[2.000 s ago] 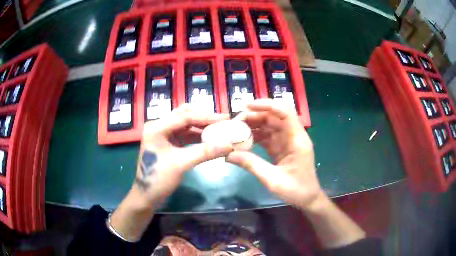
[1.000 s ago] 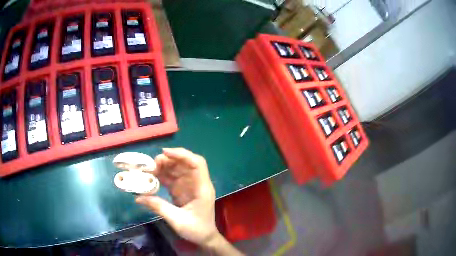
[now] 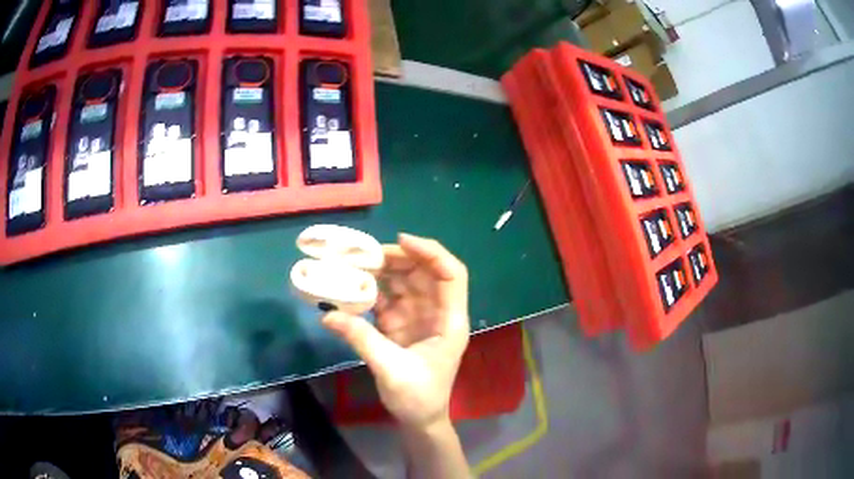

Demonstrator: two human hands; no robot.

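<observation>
My right hand (image 3: 417, 323) holds an open white earbud case (image 3: 339, 268) by its right side, between thumb and fingers, above the green bench top. The lid is up and the rounded hollows inside show. I cannot tell whether earbuds are in it. A small dark spot shows at the case's lower edge by my thumb. My left hand is not in view. Behind the case, a red tray (image 3: 373, 178) holds black keypad phones (image 3: 249, 123) in two rows, backs up, with white labels.
A pile of red trays (image 3: 552, 187) filled with phones stands at the bench's right edge. A small white-tipped item (image 3: 504, 220) lies on the green bench (image 3: 449, 234). A red stool or crate (image 3: 489, 374) is below the bench. Cardboard boxes (image 3: 613, 28) are at the back right.
My left hand, on the case two seconds ago, has left the picture. The case is now open in my right hand. The view has swung right, so the middle tray sits further left.
</observation>
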